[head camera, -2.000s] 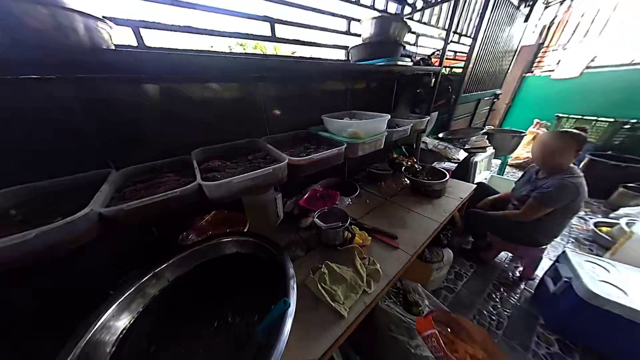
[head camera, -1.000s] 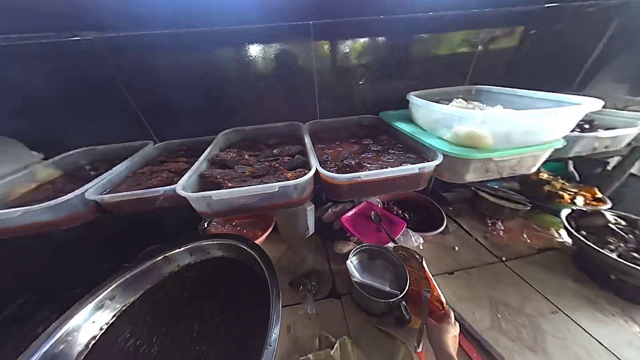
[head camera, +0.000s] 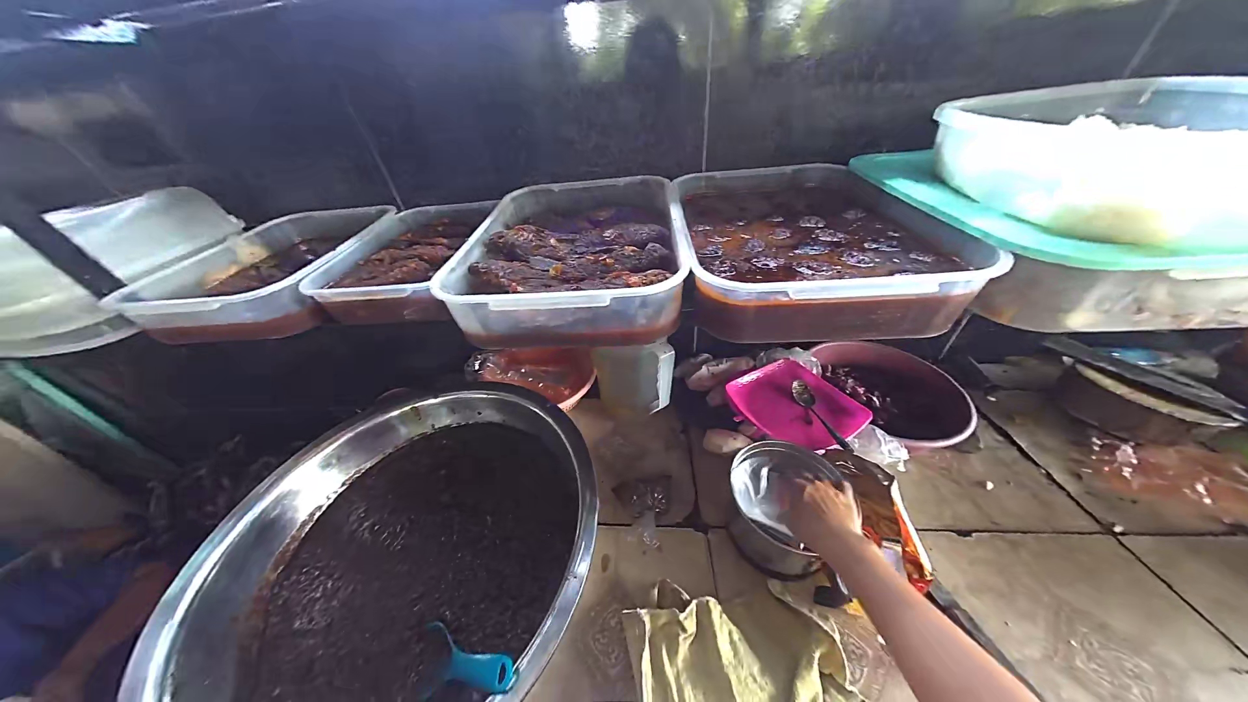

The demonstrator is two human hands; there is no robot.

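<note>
My right hand [head camera: 824, 512] reaches in from the lower right over a small metal pot [head camera: 775, 556]. Its fingertips are over the pot's mouth and blurred, so their hold cannot be made out. An orange and red packet [head camera: 909, 541] lies just to the right of the pot. Behind the pot, a spoon [head camera: 803, 395] rests in a pink plastic dish [head camera: 780, 414]. A yellowish cloth [head camera: 726, 648] lies in front of it. On the left stands a large metal basin [head camera: 575, 585] of dark liquid, with a blue plastic handle [head camera: 480, 671] at its rim. My left hand is not visible.
Plastic tubs of dark red sauced food [head camera: 575, 253] stand in a row along the dark tiled wall. A white tub [head camera: 1053, 185] sits on a green lid [head camera: 907, 190] at the right. A pink basin [head camera: 965, 419] is behind the pot. Part of another person [head camera: 88, 624] shows at lower left.
My right hand has moved from beside the packet to over the pot's mouth. The view has swung toward the tubs and come closer.
</note>
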